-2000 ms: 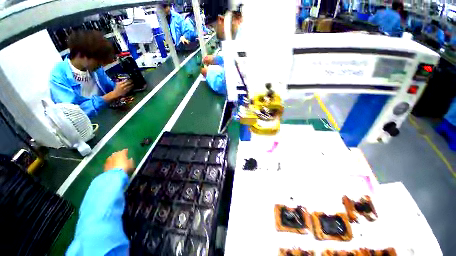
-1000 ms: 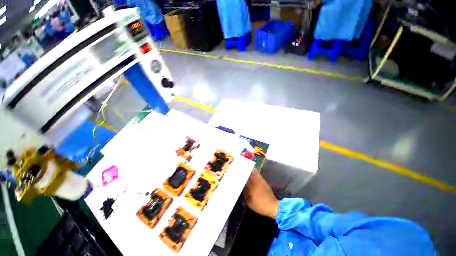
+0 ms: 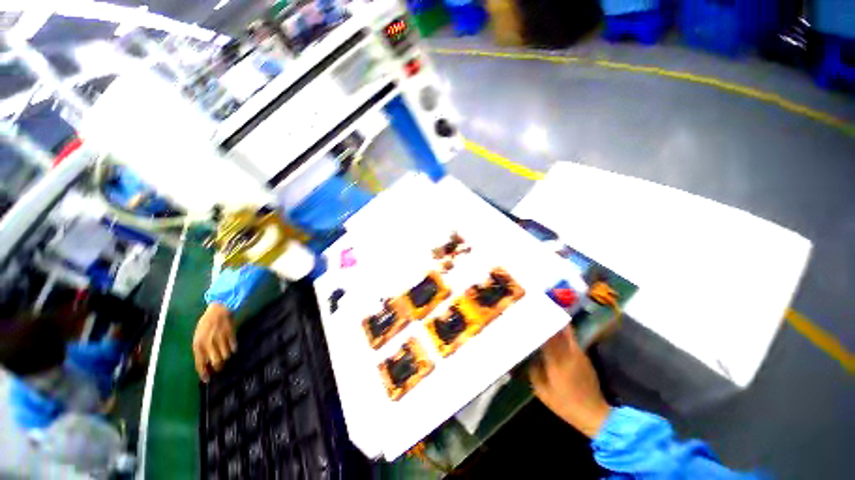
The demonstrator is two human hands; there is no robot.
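Note:
Several orange fixtures (image 3: 453,325) with dark centres lie on the white machine table (image 3: 394,225). A smaller, blurred brown piece (image 3: 452,248) lies behind them. My right hand (image 3: 568,382) is at the table's near right edge, just below a red knob (image 3: 563,296). Its fingertips are blurred against the edge, and I cannot tell whether it holds anything. My left hand is not in view. The brass-gold press head (image 3: 251,236) is at the table's far left corner. A black blister tray (image 3: 267,389) lies left of the table.
Another person's hand (image 3: 216,339) reaches beside the tray over the green conveyor (image 3: 178,394). A white side board (image 3: 694,258) stands right of the table. The machine's white crossbar (image 3: 300,112) spans behind. A blurred person (image 3: 56,403) is at lower left. Small dark parts (image 3: 336,300) lie near a pink piece (image 3: 348,257).
The view swung right, then partly back left. The left hand seen two seconds ago is out of view. My right hand stays near the red knob. Another person's hand now shows beside the tray.

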